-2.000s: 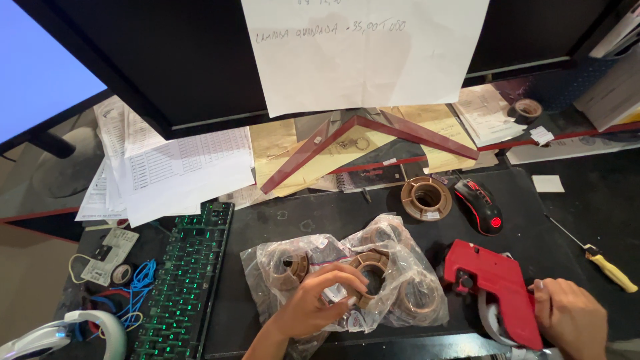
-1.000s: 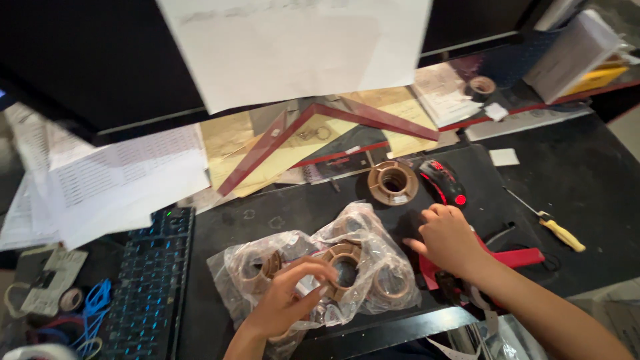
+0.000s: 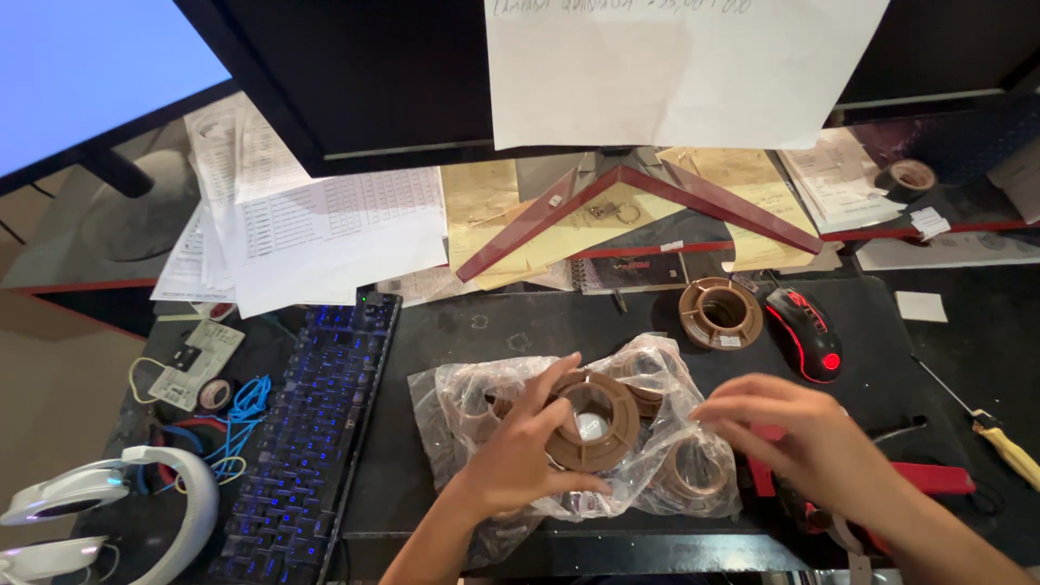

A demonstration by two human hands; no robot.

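My left hand [image 3: 520,443] holds a brown plastic flanged ring [image 3: 621,426] by its left side, on top of a clear plastic bag [image 3: 561,496]. More brown rings [image 3: 695,467] show through the film. Thumb and fingertips of my right hand [image 3: 792,422] pinch the bag's right edge. A red handheld tool [image 3: 934,478], probably a label gun, lies partly hidden beneath my right wrist. Behind the bag, another brown flanged ring [image 3: 721,313] bearing a small label rests on the desk, left of a black and red computer mouse [image 3: 804,333].
A lit keyboard [image 3: 309,439], white headphones [image 3: 187,520] and blue cable [image 3: 248,406] lie at left. The monitor's red V-shaped stand [image 3: 621,175] and papers [image 3: 341,227] are behind. A yellow-handled screwdriver [image 3: 1007,447] lies at right.
My right hand has left the red tool, which now lies on the desk, and has moved left to the bag. My left hand now has a brown ring raised clear of the film.
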